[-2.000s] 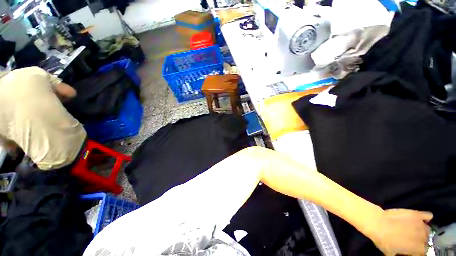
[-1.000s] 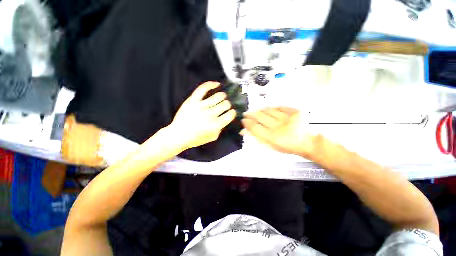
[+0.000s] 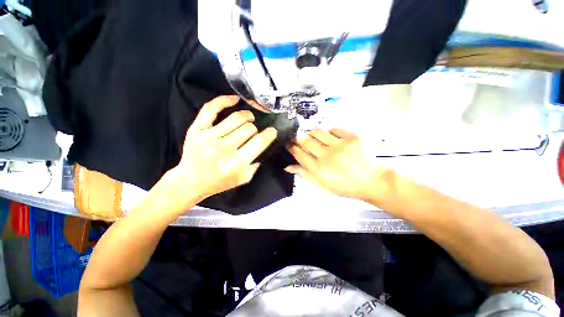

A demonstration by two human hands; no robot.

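Observation:
A large black garment piece (image 3: 133, 93) lies over the left of the white table, and its right edge is under the presser foot (image 3: 286, 114) of the white sewing machine (image 3: 334, 18). My left hand (image 3: 226, 145) lies on the cloth just left of the foot, fingers spread. My right hand (image 3: 334, 161) is right of the foot, its fingertips at the cloth's right edge; whether they pinch it cannot be told. The needle is too small to make out.
A black fabric strip (image 3: 411, 43) hangs over the machine head. A grey motor housing (image 3: 21, 127) is at the left, near tan tape (image 3: 99, 192). A blue crate (image 3: 59, 254) is on the floor. A red handle shows at the right edge.
My view has turned from the floor and line at the left to the machine. In the last second, my left hand has shifted slightly left; my right hand stays near the foot.

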